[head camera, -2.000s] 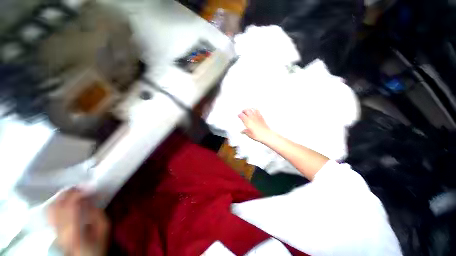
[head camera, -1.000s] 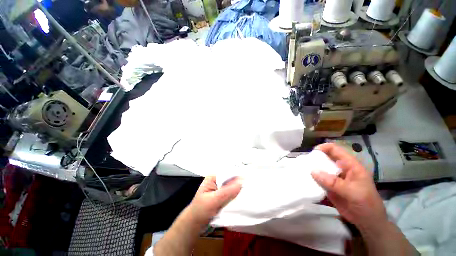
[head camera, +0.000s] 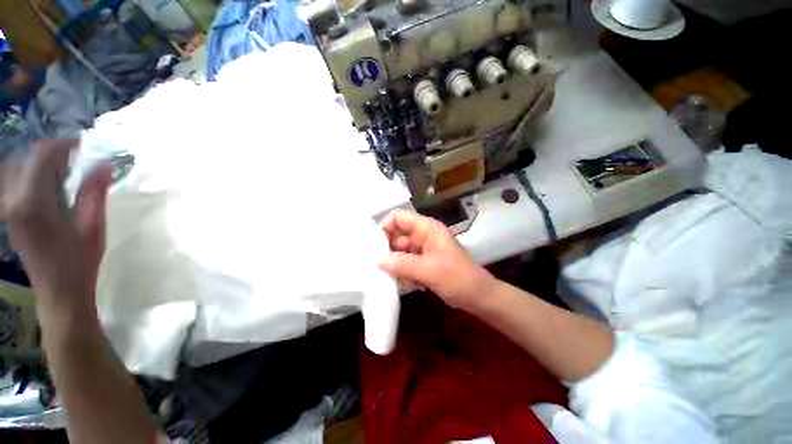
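White garment pieces (head camera: 234, 199) lie spread on the table left of the beige overlock machine (head camera: 452, 104). My right hand (head camera: 434, 260) holds a white edge between thumb and fingers at the table's front edge, just below the machine; a narrow white end hangs below it. My left hand (head camera: 61, 208) is raised at the far left, over the left side of the white cloth. It is blurred, with thumb and fingers apart, and a bit of white shows between them; I cannot tell whether it grips cloth.
A tool recess (head camera: 618, 168) with small tools is in the table right of the machine. A heap of white pieces (head camera: 695, 269) lies at the right. A blue cloth bundle (head camera: 260, 35) is behind. A red apron (head camera: 460, 373) covers my lap. A thread cone (head camera: 638, 13) stands behind.
The view has turned right. Both hands held a folded white piece in front; now they are far apart, the left out to the left side, the right near the machine's front.
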